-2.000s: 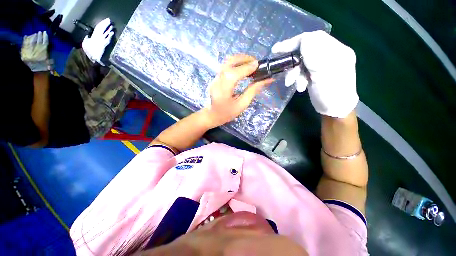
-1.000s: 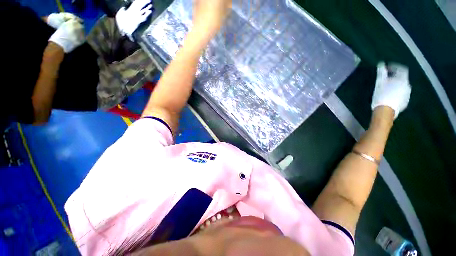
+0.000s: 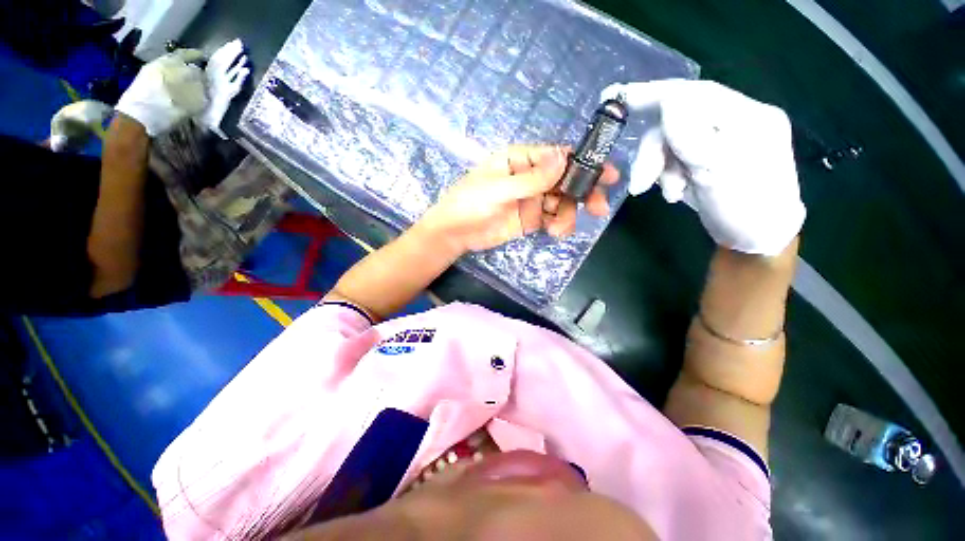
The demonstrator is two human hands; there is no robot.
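A dark metal cylinder [image 3: 596, 151] with a shiny tip is held tilted above the plastic-wrapped tray [image 3: 423, 95]. My bare left hand [image 3: 506, 199] grips its lower end between thumb and fingers. My right hand [image 3: 720, 159] wears a white glove; its thumb and index finger are at the cylinder's upper tip, the other fingers curled. Whether the glove pinches the tip is hard to tell. Another dark cylindrical part [image 3: 293, 99] lies on the wrapped tray at its left end.
A neighbour's gloved hand [image 3: 164, 93] and a limp white glove [image 3: 224, 85] are at left. A small dark part [image 3: 839, 157] lies on the green surface right of my glove. A clear bottle [image 3: 873, 435] lies at lower right, a pale clip [image 3: 590, 316] near my body.
My left hand has come back from the top of the view and my right hand from the far right. Both now meet at a cylinder. A dark part now shows on the tray's left end.
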